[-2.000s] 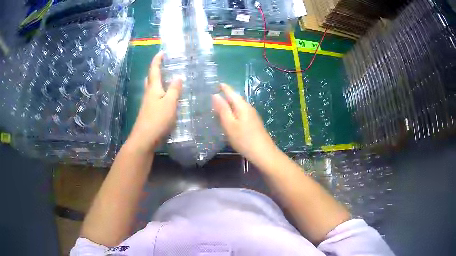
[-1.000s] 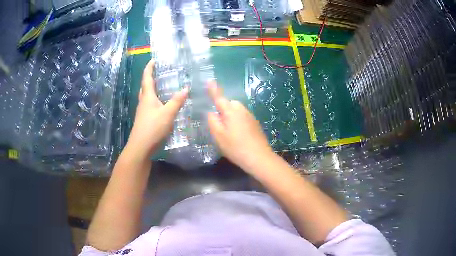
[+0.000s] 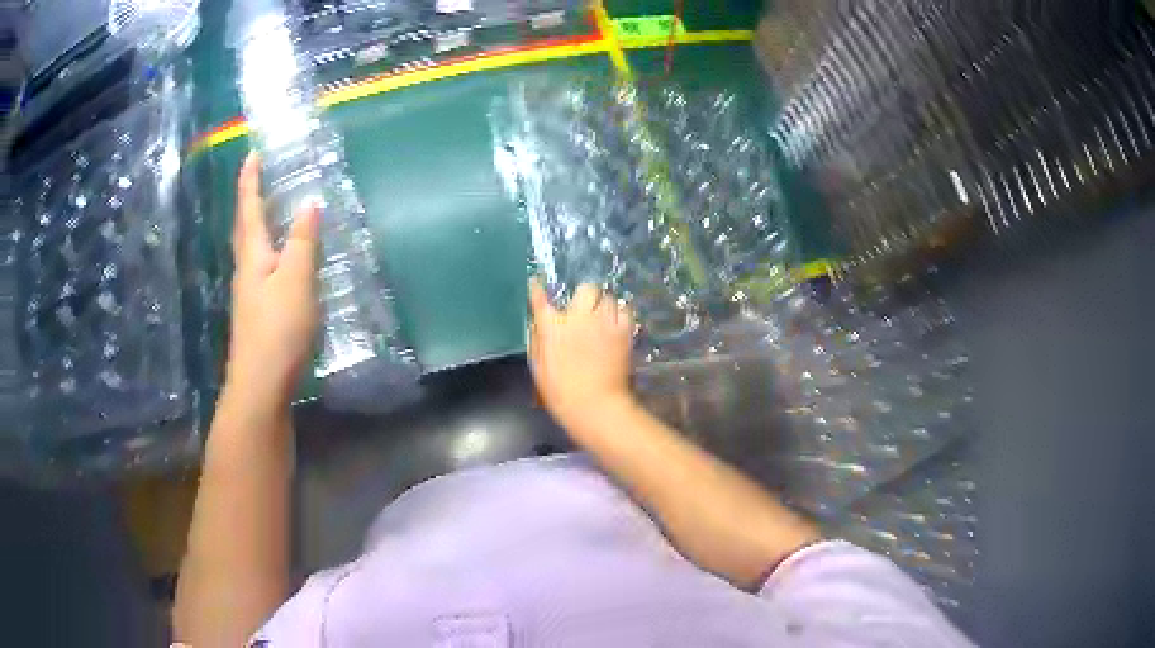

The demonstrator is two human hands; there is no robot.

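Observation:
A nested stack of clear blister trays [image 3: 340,241] stands on edge on the green bench, left of the middle. My left hand [image 3: 272,285] is shut on its left side, thumb on the near edge. My right hand [image 3: 584,348] grips the near left corner of a clear blister tray [image 3: 595,190] lying over the green mat on the right. The tray is blurred, and whether it is one sheet or several cannot be told. The right fingertips are partly lost in its glare.
More clear blister trays [image 3: 95,272] lie at the left. A tall ribbed tray stack [image 3: 937,114] stands at the right. Further clear trays [image 3: 874,405] lie low at the near right. Trays with labels [image 3: 431,41] are at the back. Yellow tape [image 3: 475,60] crosses the mat.
The view has turned right. My right hand has left the standing stack and moved to the flat tray at the right. My left hand stays on the standing stack.

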